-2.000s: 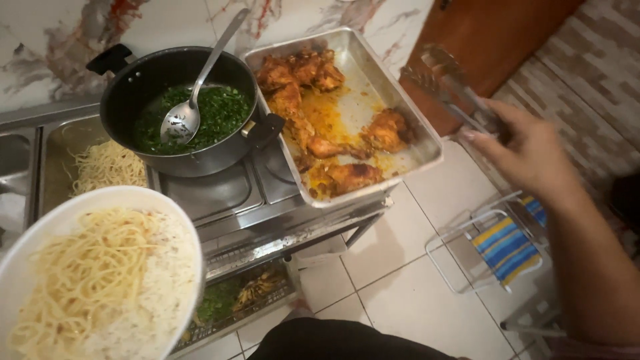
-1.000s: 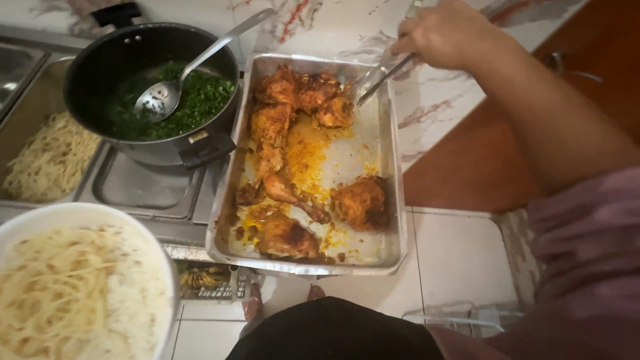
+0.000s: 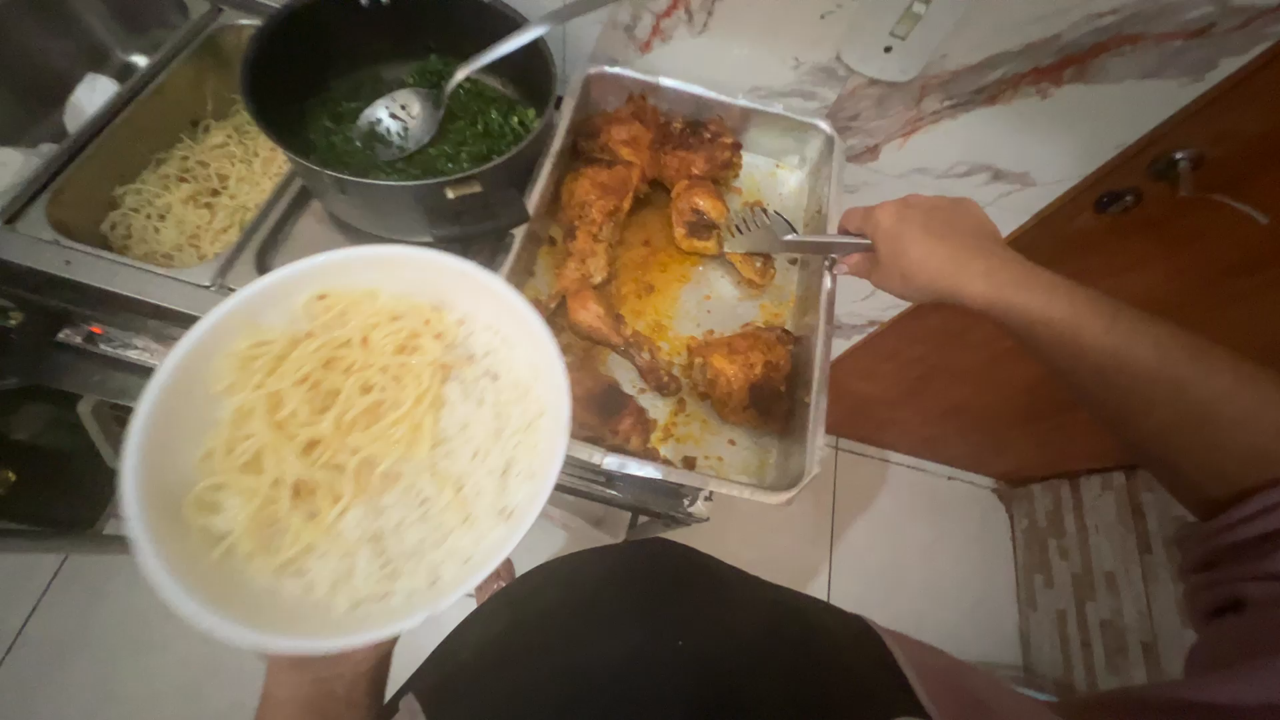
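Observation:
My left hand (image 3: 335, 675) holds a white bowl (image 3: 150, 540) from below; its fingers are hidden under the bowl. Inside lie spaghetti (image 3: 320, 420) on the left and white rice (image 3: 440, 520) on the right. My right hand (image 3: 915, 248) is closed around metal serving tongs (image 3: 825, 244), whose toothed end is at a piece of roast chicken (image 3: 700, 215) in a deep metal roasting pan (image 3: 820, 400). Whether the tongs grip it I cannot tell. More chicken pieces (image 3: 745, 370) lie in orange juices in the pan.
A dark pot (image 3: 400, 205) of chopped greens (image 3: 490, 130) with a slotted metal spoon (image 3: 400, 122) stands left of the pan. Farther left, a steel food well (image 3: 75, 215) holds more spaghetti (image 3: 195, 190). A marbled wall (image 3: 960, 130) and a brown wooden door (image 3: 1130, 300) bound the right side.
My right hand, away to the right of the pan two seconds ago and at its far edge one second ago, is now by its right edge with the tongs reaching in over the chicken.

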